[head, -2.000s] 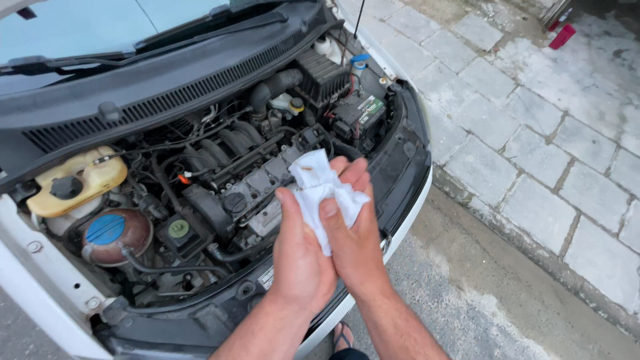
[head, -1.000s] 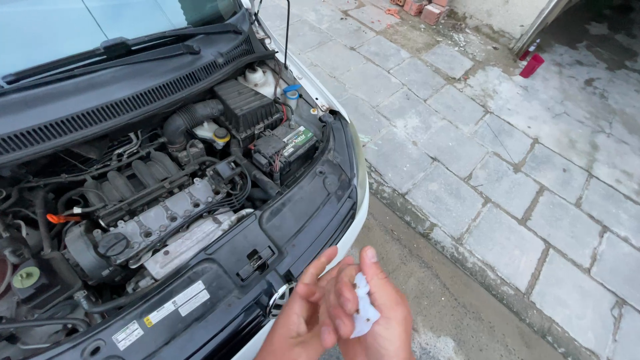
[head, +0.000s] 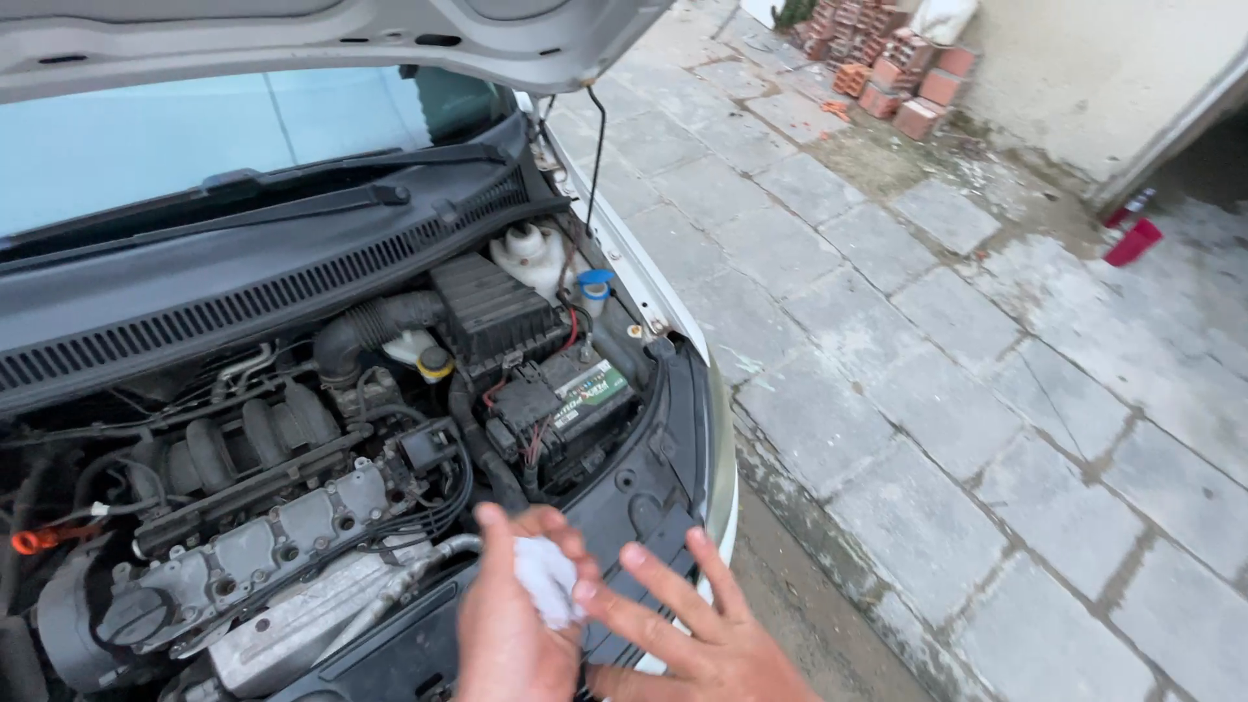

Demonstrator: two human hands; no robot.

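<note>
My left hand is curled around a crumpled white cloth or tissue, held low over the front edge of the engine bay. Beside it, my right hand has its fingers spread, one fingertip at the edge of the white piece. Beyond the hands lie the car battery, the black air filter box and the engine's valve cover. An orange dipstick handle shows at the far left. The blue-capped washer fluid filler stands near the fender.
Above, the raised hood rests near a thin prop rod. Grey paving slabs run along the car's side behind a low curb. Stacked red bricks stand by a wall, and a red plastic cup lies near a doorway.
My hands were together around the white piece; now the right hand has spread its fingers and the left keeps hold of it. The view has shifted toward the battery side and the pavement.
</note>
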